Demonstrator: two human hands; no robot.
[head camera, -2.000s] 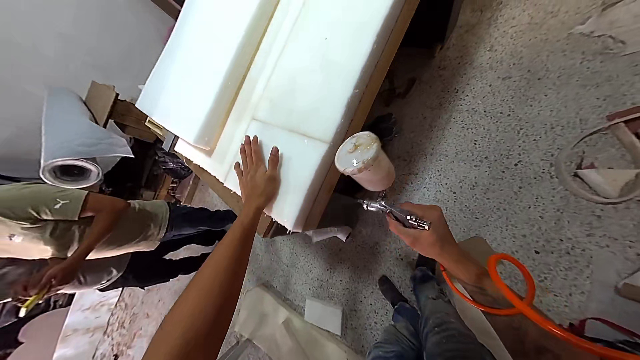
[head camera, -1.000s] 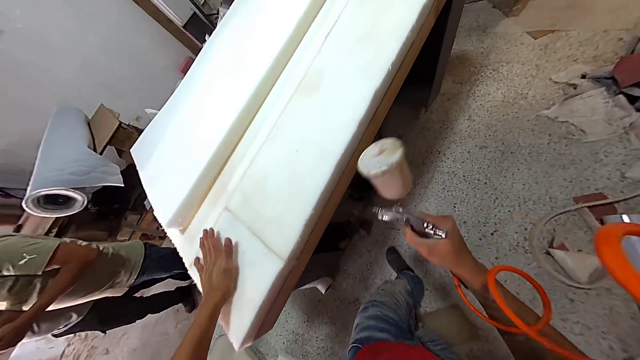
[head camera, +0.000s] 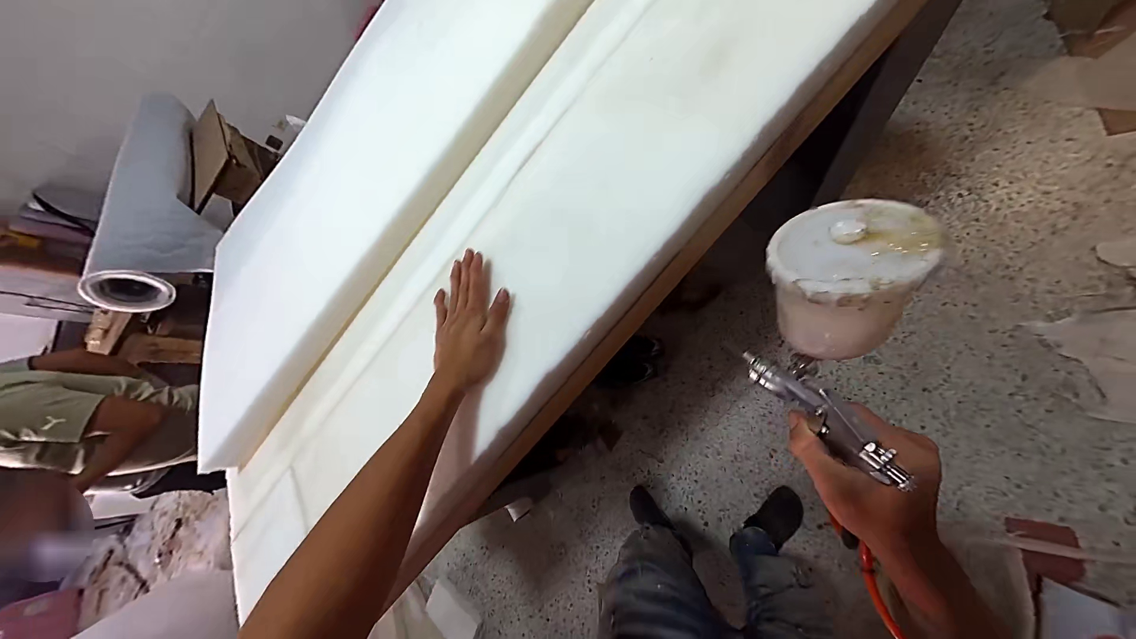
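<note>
My left hand (head camera: 470, 333) lies flat, fingers spread, on the white foam padding (head camera: 621, 204) of a long wood-framed piece. Beside that lower layer, a thicker foam block (head camera: 382, 177) runs parallel on the left, with a groove between them. To the right of the frame, my right hand (head camera: 874, 479) grips a metal gravity-feed spray gun (head camera: 825, 417). Its cup (head camera: 852, 275), lidded and smeared with yellowish residue, sits above the gun. An orange air hose (head camera: 874, 586) runs down from the grip. The gun's nozzle points toward the foam piece without touching it.
The wooden edge (head camera: 710, 248) of the frame slants across the view. A roll of grey sheet material (head camera: 146, 213) and cardboard (head camera: 222, 160) are at the left, above another person (head camera: 98, 417). Paper-like scraps (head camera: 1096, 355) lie on the speckled floor (head camera: 967, 355) at right.
My left hand has moved from near the foam's lower end to farther up along it. The spray gun stays in my right hand. The view has shifted closer over the foam.
</note>
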